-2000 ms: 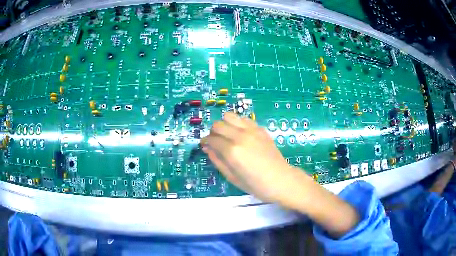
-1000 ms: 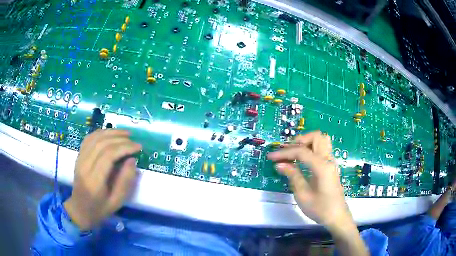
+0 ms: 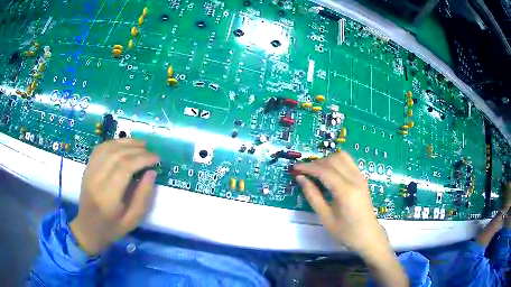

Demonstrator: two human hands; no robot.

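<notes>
A large green printed circuit board (image 3: 224, 112) fills the view. My right hand (image 3: 342, 196) is over its near middle, thumb and forefinger together at a small red film capacitor (image 3: 292, 170) at board level. More red film capacitors (image 3: 287, 120) stand just beyond, beside black components (image 3: 274, 105) and small electrolytic capacitors (image 3: 331, 120). My left hand (image 3: 115, 190) hovers curled over the near left edge, thumb and forefinger a little apart; whether it holds something small is hidden.
A pale conveyor rail (image 3: 224, 224) runs along the near edge, another (image 3: 381, 25) along the far edge. Yellow disc capacitors (image 3: 172, 75) stand in groups on the board. A blue cord (image 3: 61, 179) hangs at left. Another person's arm (image 3: 493, 224) is at the right edge. Dark trays lie beyond.
My left hand has come into view at the left. My right hand has moved from the middle components to the near red parts. The view has turned and shifted left.
</notes>
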